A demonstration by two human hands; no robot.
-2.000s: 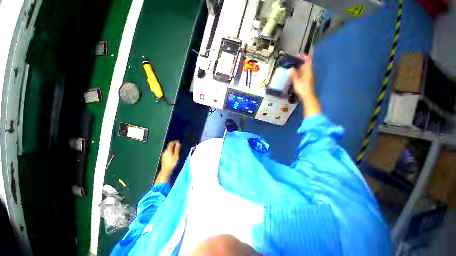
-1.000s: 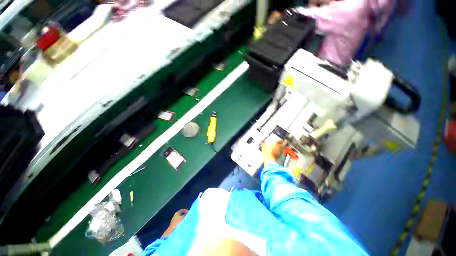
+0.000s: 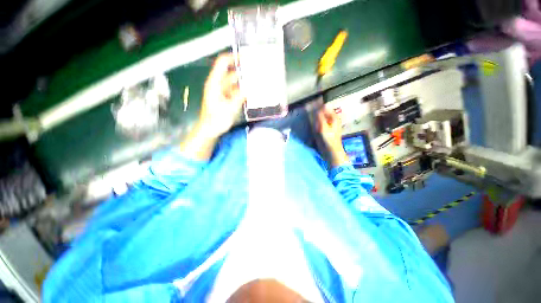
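Observation:
A smartphone without back cover shows large and blurred at the upper centre, with a white middle, a pinkish rim and a dark lower end. My left hand grips it by its left edge, raised over the bench edge. My right hand is at the near edge of the white machine, beside the display, blurred. A dark shape lies along its left side; whether the hand holds it cannot be told. The machine's dark fixtures are to the right of this hand.
On the green bench lie a yellow corded tool, a grey round disc, a crumpled clear bag and a small yellow stick. The machine has a blue-lit display. A pink sleeve shows at upper right.
The view has turned, putting the machine at the right. My left hand has come up from the bench edge and now holds a phone. My right hand has drawn back from the machine bed.

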